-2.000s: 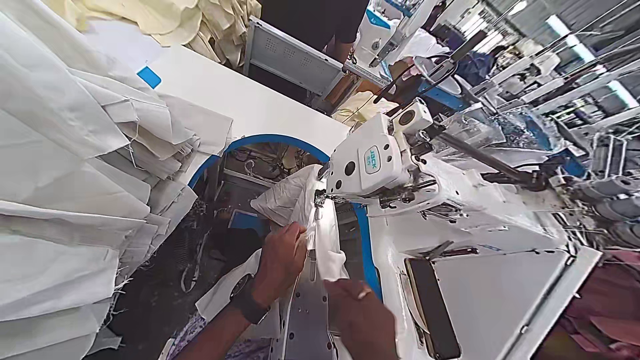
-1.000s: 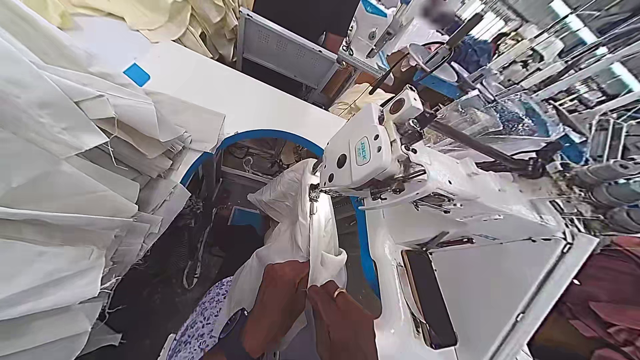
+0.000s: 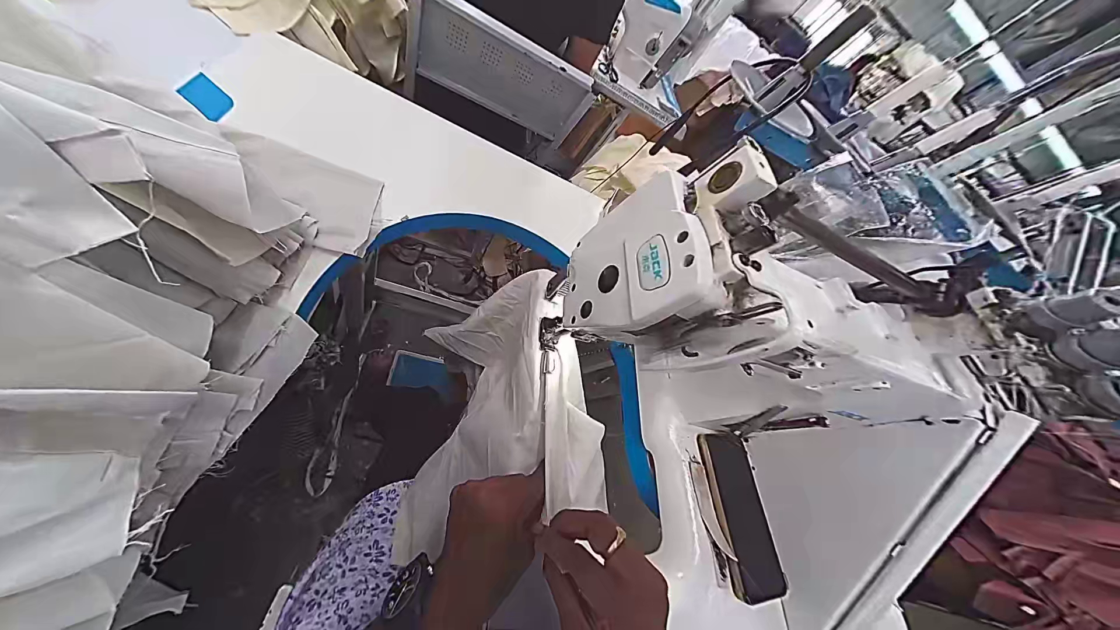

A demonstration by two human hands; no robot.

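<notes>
White fabric [image 3: 503, 411] runs from under the needle area of a white Jack sewing machine [image 3: 647, 262] down to my two hands. My left hand [image 3: 494, 525], with a watch at its wrist, is closed on the left side of a folded strip of the fabric. Close against it, my right hand [image 3: 604, 564], with a ring on one finger, pinches the strip's lower edge between thumb and fingers. The fabric spreads over the narrow machine arm, whose surface it mostly hides. Part of it hangs to the left beside a purple-patterned cloth [image 3: 346, 560].
A large pile of cut off-white fabric pieces [image 3: 105, 324] lies at left on the white table [image 3: 350, 114]. The table has a blue-edged curved cutout [image 3: 472, 220]. A smartphone [image 3: 744, 516] rests on the machine's right side. Dark red fabric [image 3: 1041, 534] lies at lower right.
Two seconds ago my left hand was nearer the needle and my right hand was lower, apart from it. My left hand has moved down toward me, and both now meet on the fabric.
</notes>
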